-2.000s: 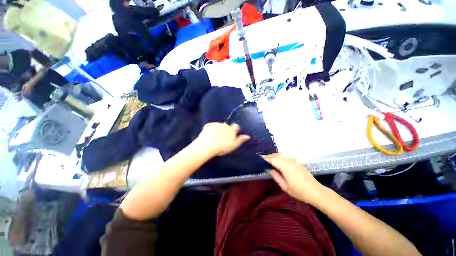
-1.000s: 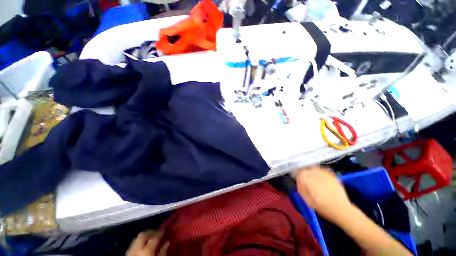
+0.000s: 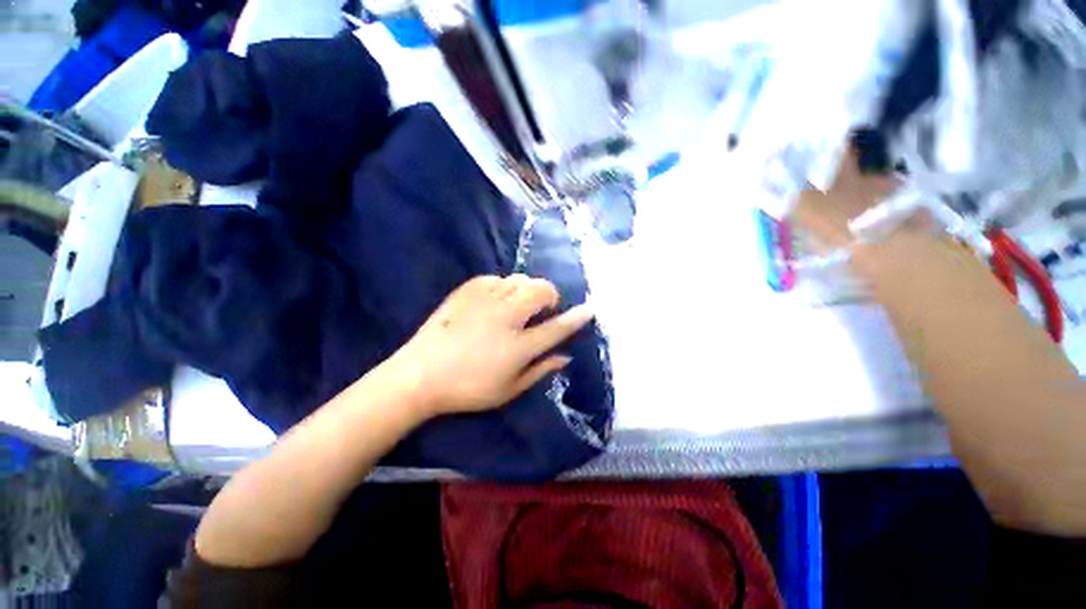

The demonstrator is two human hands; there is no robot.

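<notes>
The navy garment [image 3: 417, 202] lies in a heap on the white table, left of and below the needle area. Pale overlocked stitching shows along its right edge. My left hand [image 3: 488, 339] lies on the garment near that edge, fingers pointing right and pressing the cloth. My right hand [image 3: 840, 208] reaches up at the right among the hanging white label strips [image 3: 953, 89]. It is blurred and partly covered, so I cannot tell what it holds. The presser foot area [image 3: 572, 208] touches the top of the garment edge.
Pink and blue snips [image 3: 779, 252] lie right of the needle. A red scissor handle [image 3: 1027, 280] shows behind my right forearm. The table's scale edge [image 3: 738, 452] runs in front of me, above the dark red checked cloth [image 3: 607, 541] on my lap. A blue crate edge [image 3: 800, 541] is beside it.
My left hand has come up from the lap onto the garment. My right hand has moved from below the table edge up to the label strips. The garment's right edge is now gathered near the needle.
</notes>
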